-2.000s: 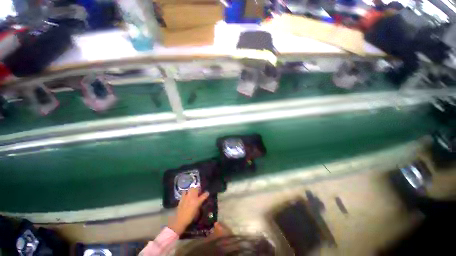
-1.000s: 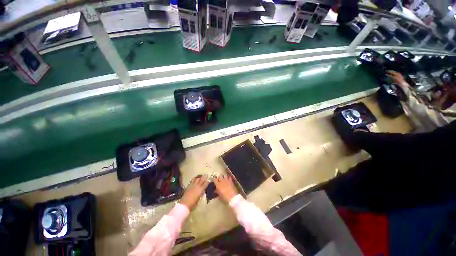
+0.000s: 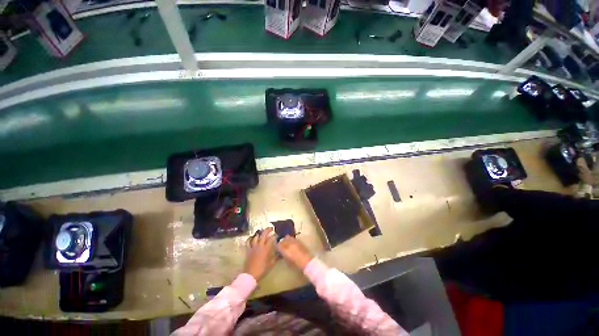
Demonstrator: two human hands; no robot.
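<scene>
A small black foam pad (image 3: 284, 228) lies low over the bench between my hands, with a thin white edge beside it. My left hand (image 3: 262, 254) is at its left side, fingertips down by the white edge; its grip is not clear. My right hand (image 3: 295, 251) pinches the pad's lower edge. Up and left of my hands lies an opened speaker: the front housing (image 3: 244, 168) with its silver-rimmed driver (image 3: 202, 174), and the rear housing (image 3: 210, 220) below it, joined by red wires. Just right of my hands is a shallow tray (image 3: 315, 214) with dark contents.
Loose black strips (image 3: 363, 186) lie beyond the tray. Another opened speaker (image 3: 119, 239) is at the left, one (image 3: 318, 103) on the green conveyor (image 3: 387, 98). A person's dark sleeve (image 3: 558, 213) and a speaker (image 3: 514, 162) are at the right. A grey carton (image 3: 430, 302) stands at the bench edge.
Two seconds ago a hand was on the opened speaker's driver; now both hands are at the black pad beside the tray. Since one second ago, the view has shifted and more of the pad shows.
</scene>
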